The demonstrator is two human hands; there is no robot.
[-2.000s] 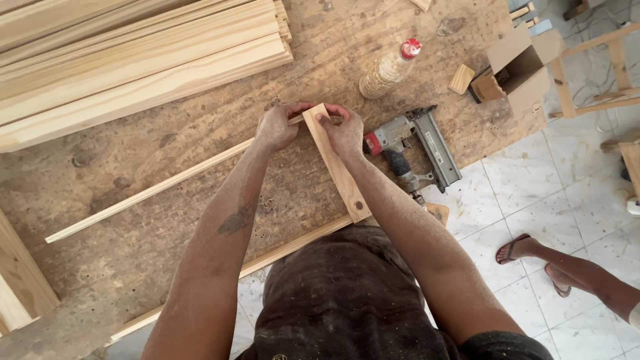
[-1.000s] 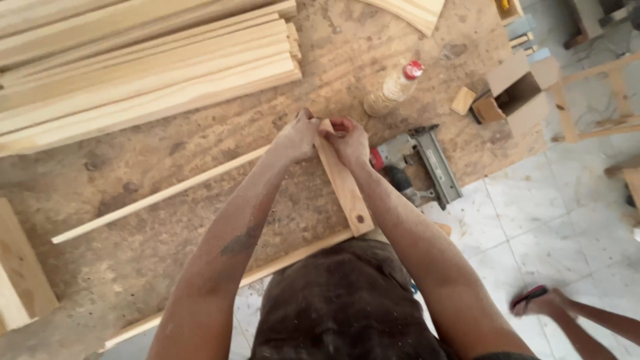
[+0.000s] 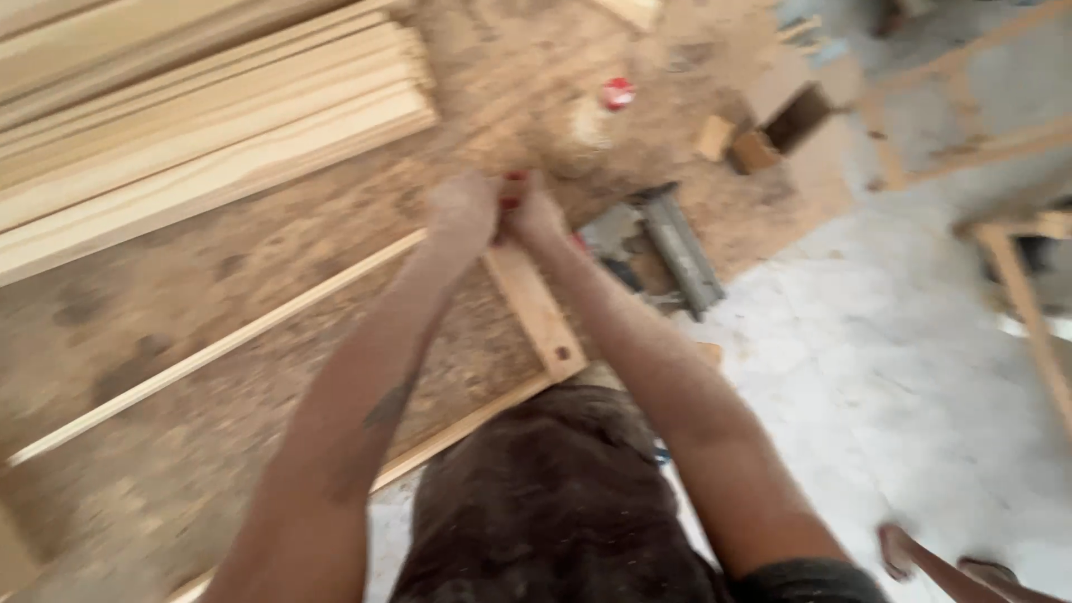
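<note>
My left hand (image 3: pixel 465 205) and my right hand (image 3: pixel 533 205) meet at the far end of a short wooden board (image 3: pixel 536 310); blur hides their exact grip. The board's near end, marked by a dark knot, lies at a long wooden strip (image 3: pixel 469 425) along the table edge. Another thin wooden strip (image 3: pixel 218 347) runs from beside my left hand to the lower left. Right of my right hand lies a pneumatic nailer (image 3: pixel 662 247), partly behind my forearm. A plastic bottle with a red cap (image 3: pixel 590 121) stands beyond my hands.
Stacked pine boards (image 3: pixel 209 142) cover the upper left of the worktable (image 3: pixel 335 243). A cardboard box (image 3: pixel 796 126) and small wood blocks (image 3: pixel 713 138) sit at the right. Wooden frames (image 3: pixel 963 100) stand on the floor beyond. Another person's feet (image 3: pixel 900 548) show at lower right.
My hands stay together near the board's far end, its top now less covered by view of the fingertips than before is unclear. The view has shifted and blurred.
</note>
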